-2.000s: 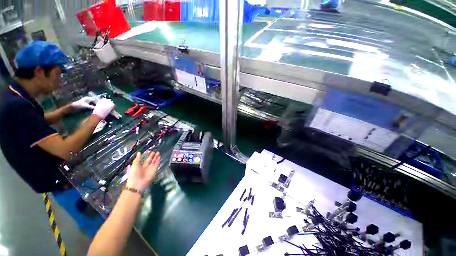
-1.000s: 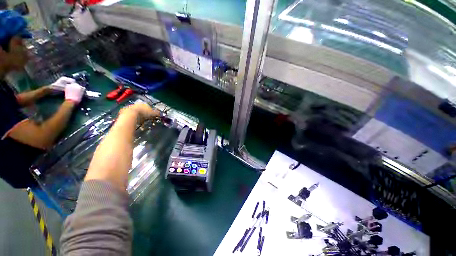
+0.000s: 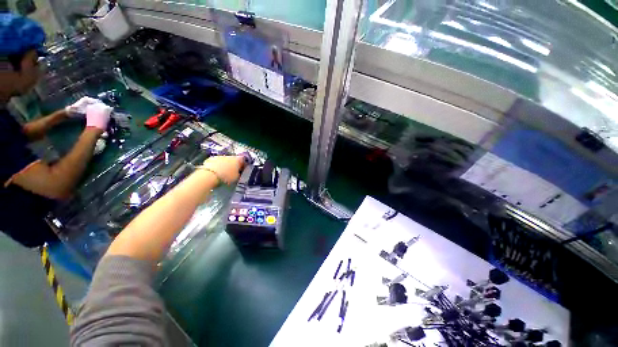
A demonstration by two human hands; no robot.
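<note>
My left hand [image 3: 225, 169] reaches from the lower left over the clear plastic [image 3: 196, 227]. Its fingertips are at the upper left edge of the dark grey dispenser [image 3: 255, 211], near wires and silvery parts. The fingers are bent, but whether they hold something is hidden. Dark harnesses [image 3: 115, 183] with small white and red parts lie on the plastic, left of my forearm. My right hand is out of the picture.
The white board [image 3: 305, 305] at lower right bears short black strips [image 3: 343, 271], fixture blocks [image 3: 397, 293] and a pile of black ties [image 3: 450, 318]. A metal post [image 3: 332, 101] stands behind. A gloved person [image 3: 24, 135] works at left; red-handled tools [image 3: 162, 120] lie near a blue tray [image 3: 193, 96].
My left hand has moved right, from over the harness bundle to the dispenser's upper left edge. Since the oldest frame, the view has shifted left, and the open palm has turned over and reached forward.
</note>
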